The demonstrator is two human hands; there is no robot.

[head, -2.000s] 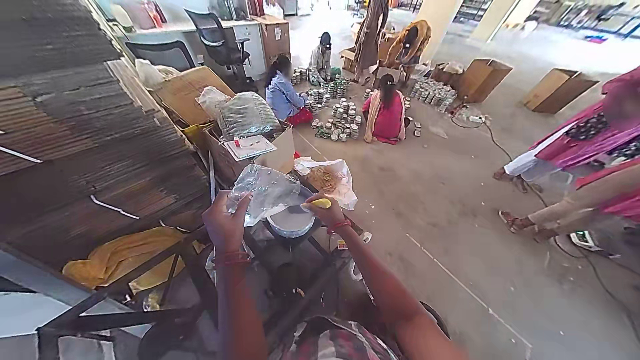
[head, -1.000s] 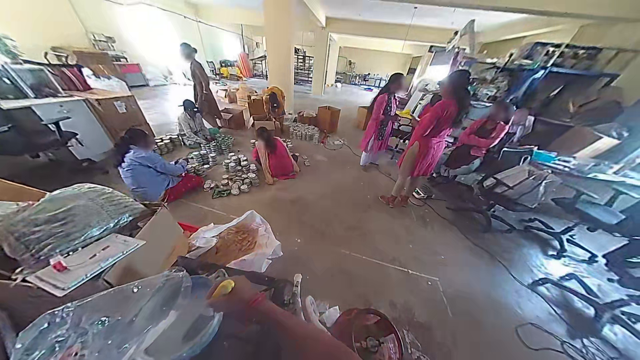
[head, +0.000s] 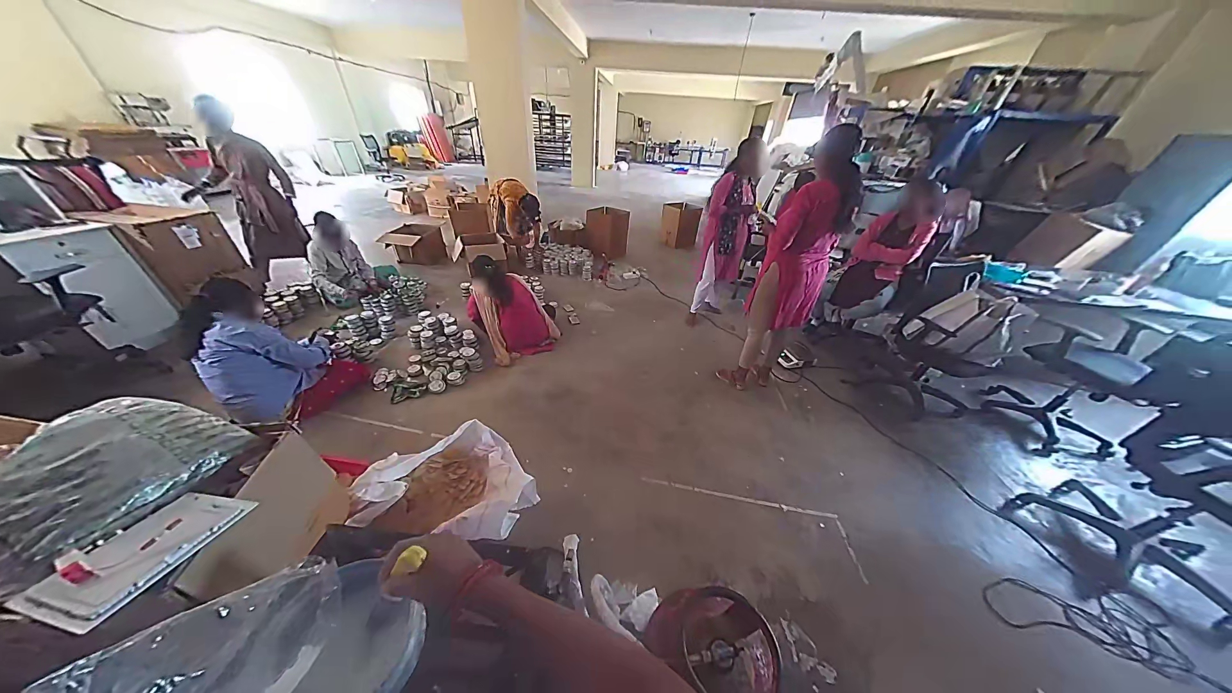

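Observation:
My right hand (head: 433, 568) is closed around a small yellow object (head: 409, 560), whose kind I cannot tell. It is over the right rim of a large round basin (head: 385, 635) at the lower left. A clear plastic sheet or bag (head: 221, 635) stretches across the basin's left side. My left hand is outside the view. Just beyond my right hand, an open white sack (head: 510, 491) holds brown, crumbly material (head: 448, 489).
A cardboard box (head: 279, 520) and a plastic-wrapped bundle (head: 106, 472) stand at left. A red gas cylinder (head: 712, 640) is near the bottom. People sit among stacked tins (head: 438, 351); others stand at right near a floor cable (head: 895, 443) and office chairs (head: 1049, 404).
The view has swung up and right, taking my left hand out of sight. My right hand still holds the yellow object beside the basin. A person at the back left has moved from bending to standing upright.

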